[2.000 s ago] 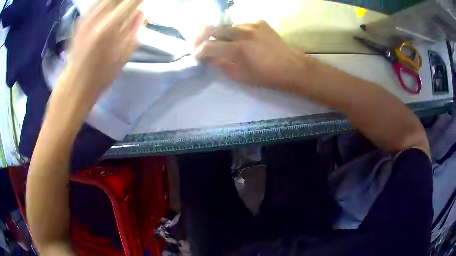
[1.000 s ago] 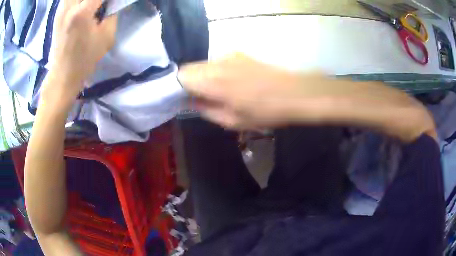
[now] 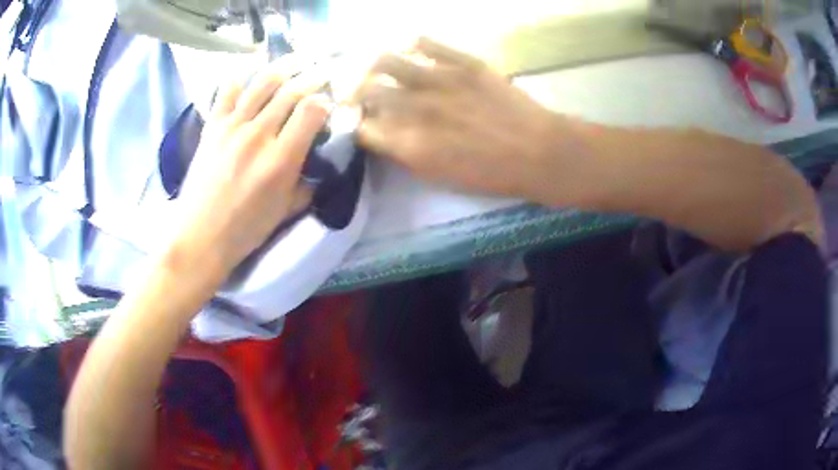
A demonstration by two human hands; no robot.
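Observation:
A light grey garment panel with a dark band lies bunched on the white table near its front edge. My left hand rests on the cloth with its fingers bent over it. My right hand is beside it, its fingertips at the cloth close to my left fingertips. Both hands hold the cloth below the sewing machine head. The fingertips and the needle area are blurred by glare, and the exact grip is partly hidden.
Scissors with yellow and red handles lie at the right. More grey striped cloth is bunched at the left. A red plastic crate stands below the table's green front edge. Light cloth hangs at the lower right.
My left hand has moved right and down onto the cloth. My right hand has moved up to meet it. The grey cloth with the dark band is now bunched between them, and the machine head shows.

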